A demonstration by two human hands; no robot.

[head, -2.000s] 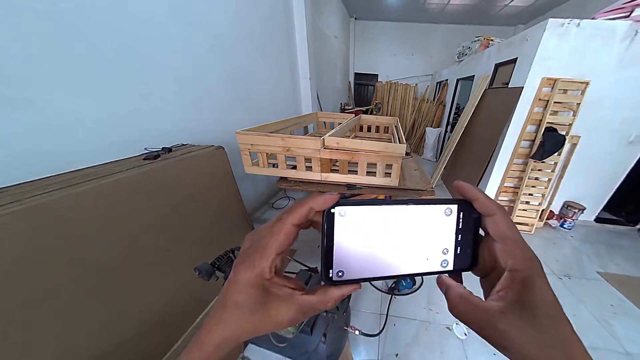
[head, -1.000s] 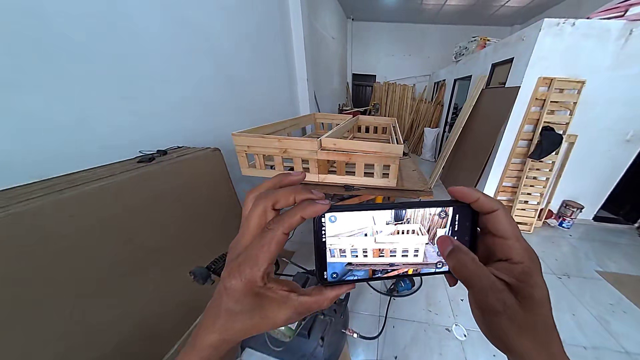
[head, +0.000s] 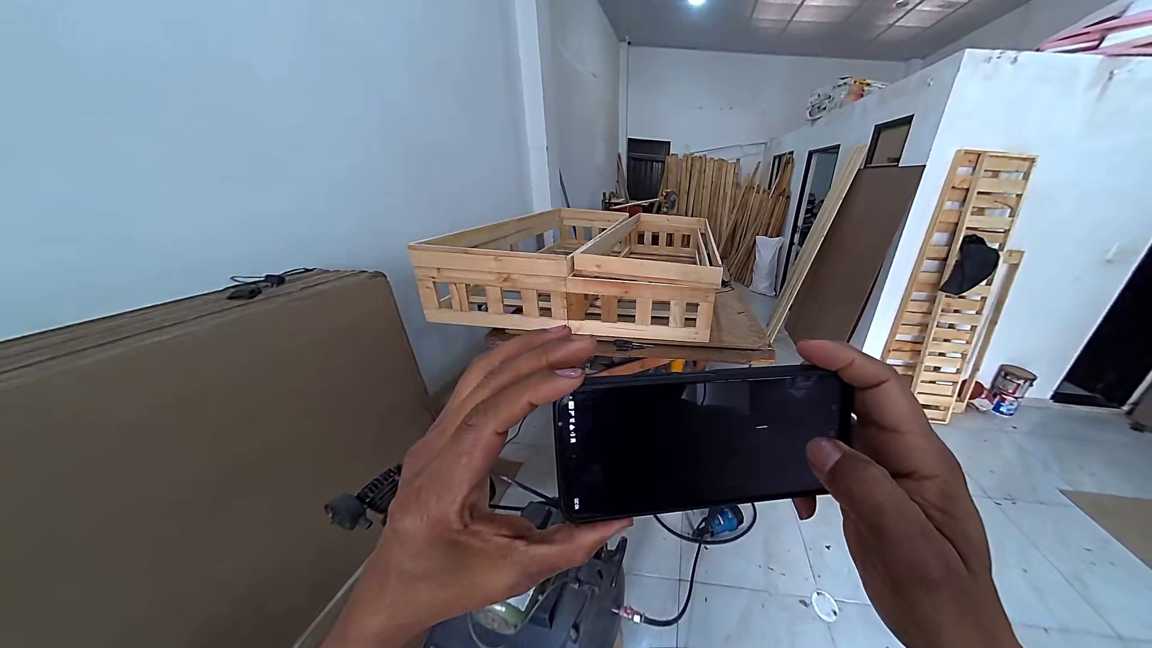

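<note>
A black smartphone (head: 702,441) is held sideways between both hands, its screen dark with small icons along the left side. My left hand (head: 486,477) grips its left end, fingers at the top edge and thumb beneath. On the right end is my right hand (head: 900,486), with its thumb over the screen's right part and a finger at the top corner. Beyond the phone, slatted wooden frames (head: 567,274) stand side by side on a wooden worktable (head: 742,328).
Large brown boards (head: 198,432) stand at left, a cable on top. Below are an air compressor (head: 576,603), a hose and a blue tool (head: 723,520). Slatted panels (head: 967,288) lean on the right wall near paint cans (head: 1010,387); wooden strips (head: 720,207) stand behind.
The phone screen went from nearly white to a picture of the wooden frames, and is now dark. My right thumb has moved from below the phone onto its screen.
</note>
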